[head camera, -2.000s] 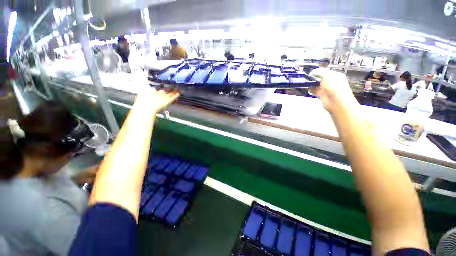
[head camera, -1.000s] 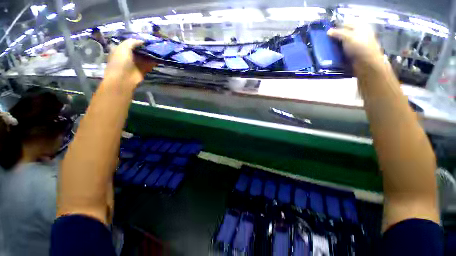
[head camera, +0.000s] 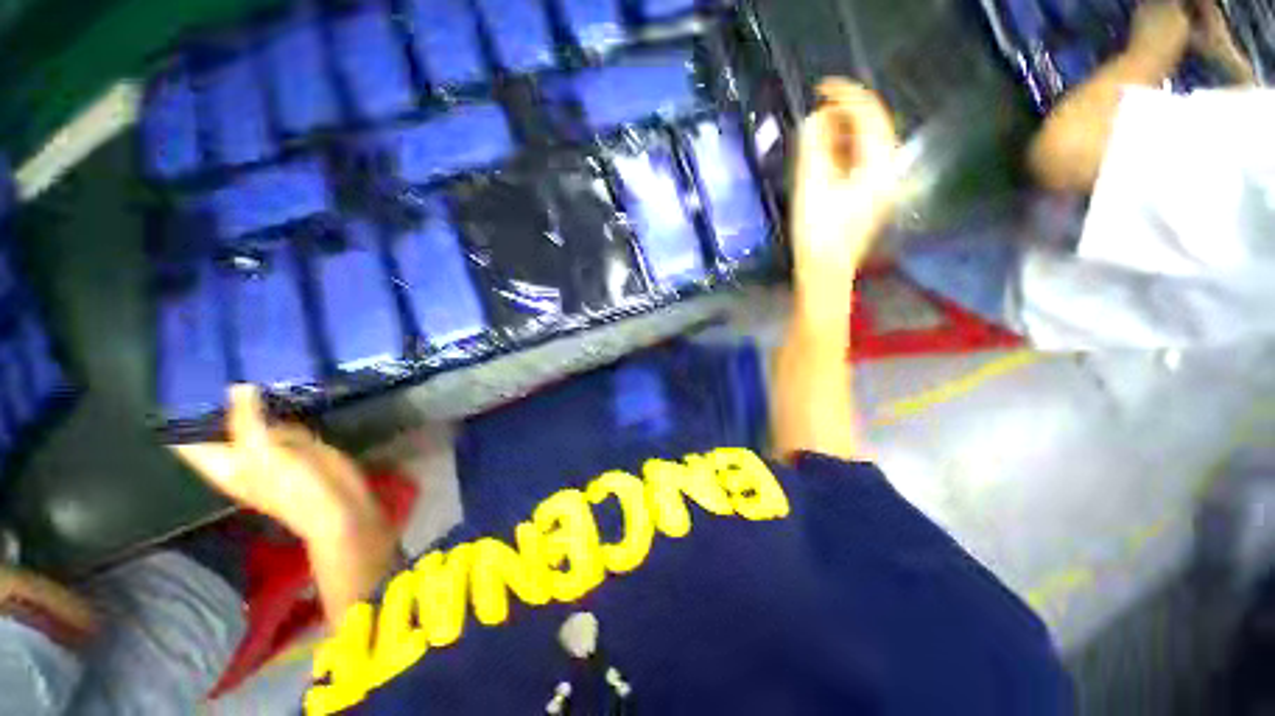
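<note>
A shiny black blister tray (head camera: 538, 231) lies on the dark bench in front of me. Blue phone cases (head camera: 361, 297) fill much of it, in two upright rows and a sideways middle row. The near row has dark, empty-looking pockets right of its middle, then two cases under glare. My left hand (head camera: 287, 476) is at the tray's near left corner, with the thumb at its edge; a firm grip cannot be made out. My right hand (head camera: 843, 161) is just beyond the tray's right end, fingers bent and blurred; whether it holds anything cannot be told.
Another person's hand (head camera: 1084, 133) is at a second tray (head camera: 1028, 49) at the upper right. Another person's arm (head camera: 45, 602) shows at the lower left. More blue cases (head camera: 21, 350) lie at the left edge. Red stools (head camera: 930, 329) stand over the grey floor with yellow lines.
The view has swung down from the raised shelf to the bench. Both hands have come down from the loaded tray they held up; no raised tray is in view now.
</note>
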